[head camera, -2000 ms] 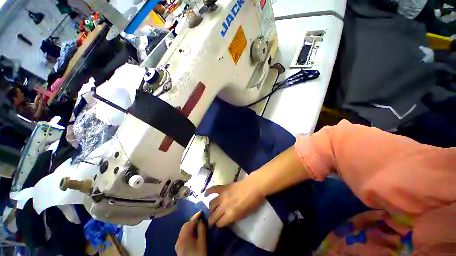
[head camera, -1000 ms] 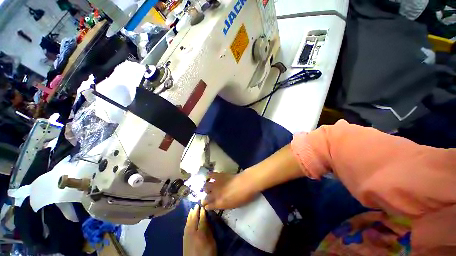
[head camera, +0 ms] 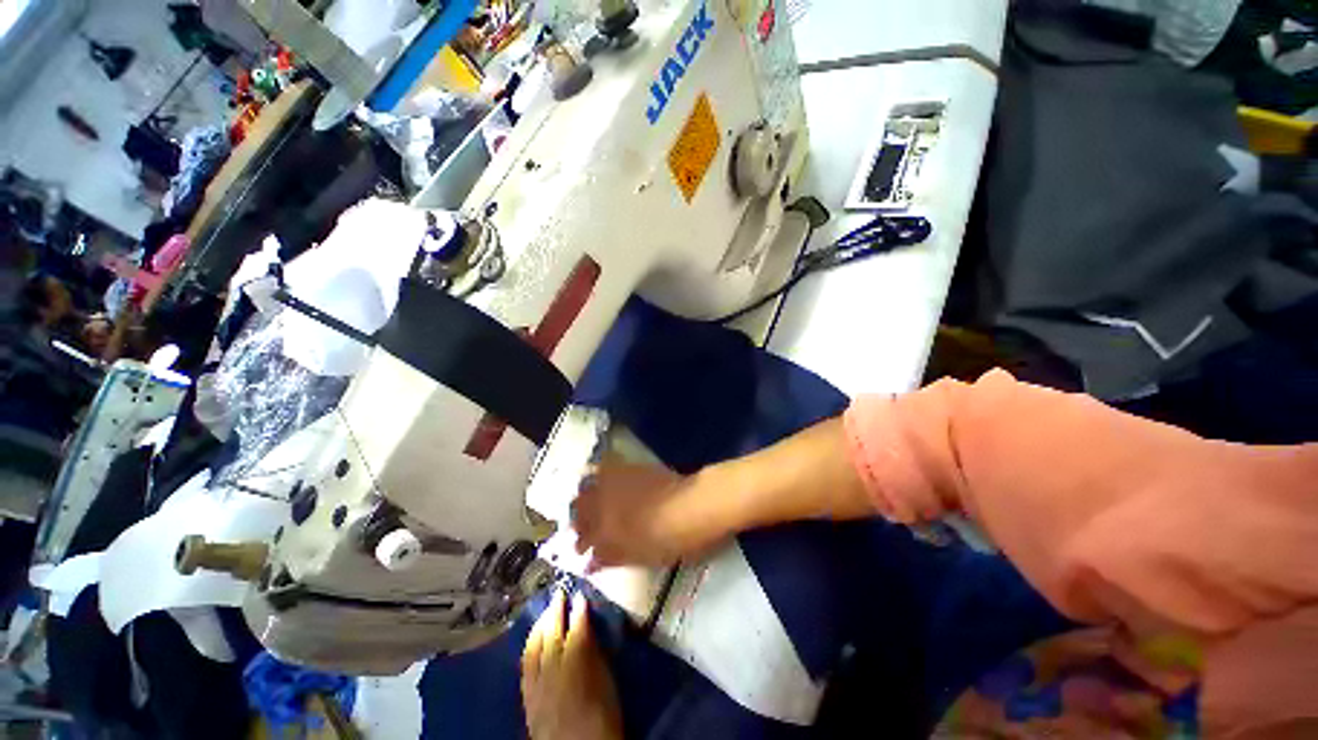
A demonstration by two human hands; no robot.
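The cream-white sewing machine point(head camera: 434, 333) stands in front of me, its lit needle area at the lower middle. Navy cloth point(head camera: 484, 687) lies left of and below the needle, and another navy piece point(head camera: 701, 379) lies in the arm opening and runs down to the right. My left hand point(head camera: 568, 672) presses fingertips on the navy cloth just below the needle. My right hand point(head camera: 636, 513) is close beside the presser foot, blurred, fingers bent; whether it grips cloth cannot be told. Glare hides the needle and foot.
Black looped snips point(head camera: 875, 239) lie on the white table point(head camera: 853, 311) right of the head. A black strip point(head camera: 470, 354) drapes over the head. Grey panels point(head camera: 1120, 188) are stacked at the right. A blue scrap point(head camera: 296, 687) is at lower left. A person's blurred shape is at far left.
My right hand has moved up and away from the cloth edge, beside the presser foot. My left hand has shifted up to the needle area and stays on the navy cloth.
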